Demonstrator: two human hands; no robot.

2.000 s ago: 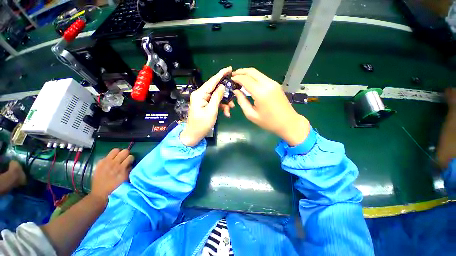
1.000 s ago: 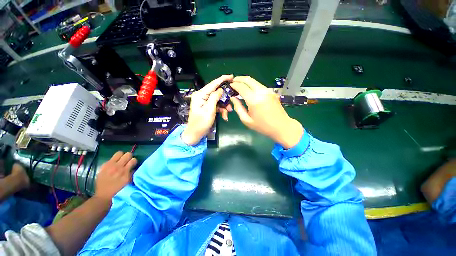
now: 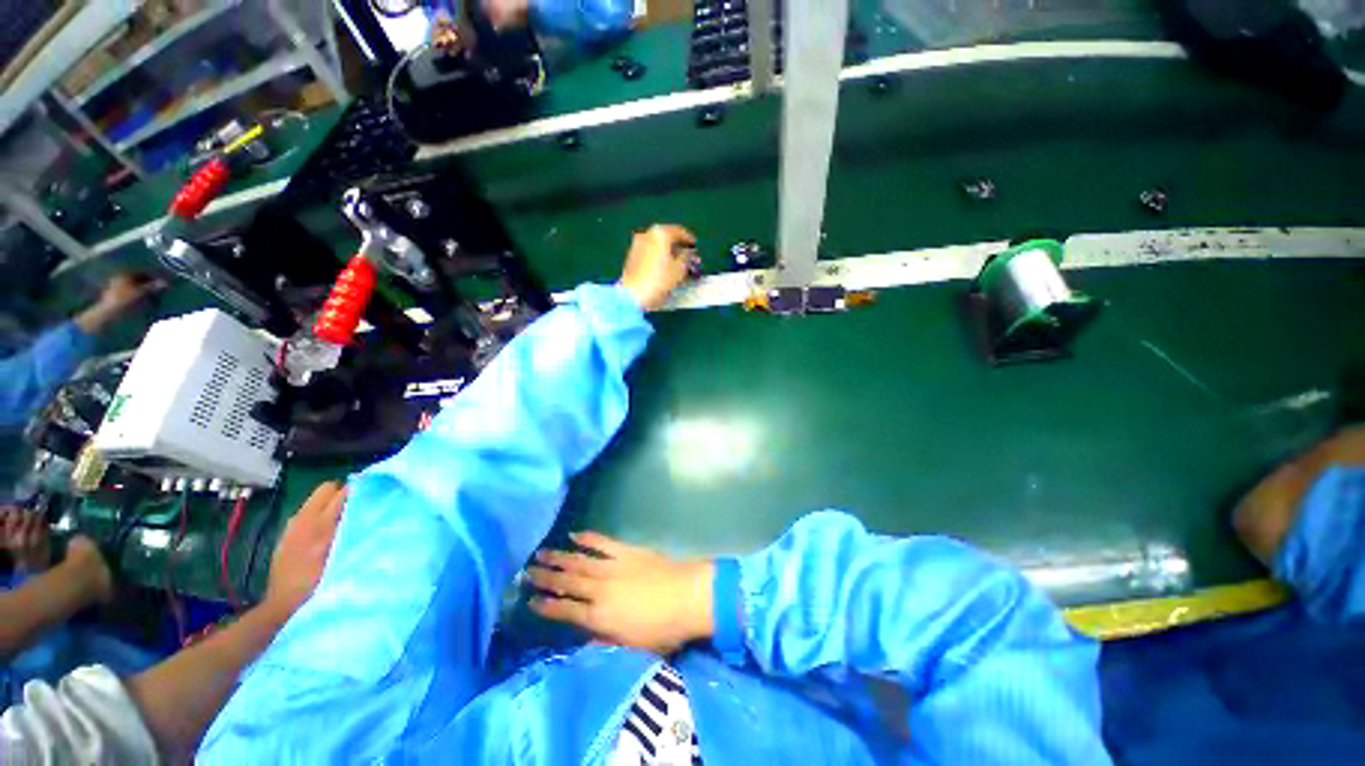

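Note:
My left hand (image 3: 659, 265) is stretched forward over the white strip, right of the clamp fixture. Its fingertips are closed on a small black module (image 3: 690, 261), partly hidden by the fingers. My right hand (image 3: 621, 590) lies low near the front edge of the bench, palm down, fingers apart, with nothing seen in it. Another small dark module (image 3: 744, 255) sits just right of my left hand, near the metal post.
Metal post (image 3: 810, 142) stands ahead. Solder wire spool (image 3: 1031, 292) is at right. Toggle clamp with red grip (image 3: 346, 299) and white vented box (image 3: 192, 401) are at left. Other people's hands (image 3: 310, 542) and arms show at both sides. Small flat parts (image 3: 808, 299) lie by the post foot.
My hands have parted. The left hand has moved forward with the module; the right hand has let go and come down to the bench edge. The view has shifted to the right.

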